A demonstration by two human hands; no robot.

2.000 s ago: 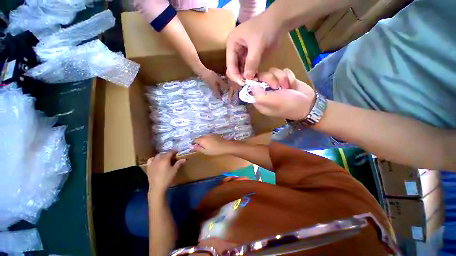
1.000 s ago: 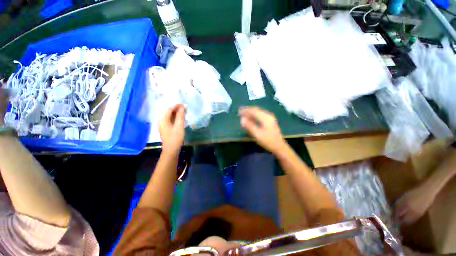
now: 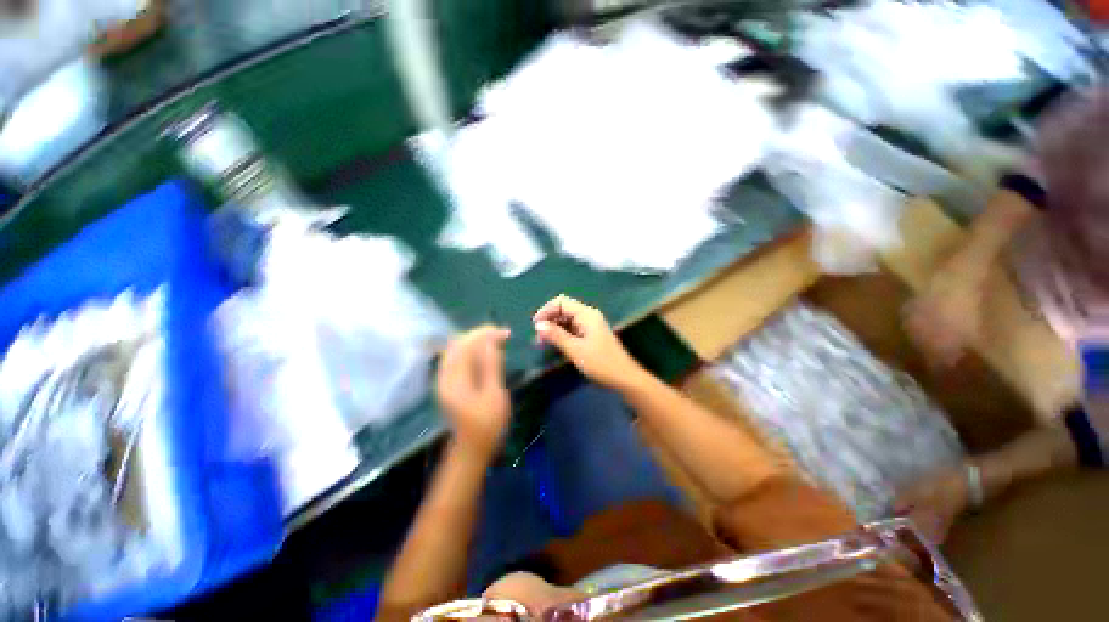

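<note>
My left hand [image 3: 474,386] is over the bench's front edge, blurred, with its fingers bent; I cannot tell if it holds anything. My right hand [image 3: 581,338] is just to its right, fingers curled, and nothing clear shows in it. The two hands are apart. A lumpy pile of filled bubble bags [image 3: 335,322] lies left of my left hand. A bright white stack of empty bubble bags [image 3: 632,146] lies on the green bench [image 3: 487,292] beyond my hands.
A blue bin [image 3: 231,486] with white corded units stands at the left. A whitish bottle [image 3: 225,158] is behind it. A brown carton [image 3: 742,292] with bagged units [image 3: 839,401] is at the right, where another person's hands [image 3: 943,316] reach in.
The view has turned to the right. My hands have come closer together and the fingers of my right hand are more curled. The other person's arms show more fully at the carton.
</note>
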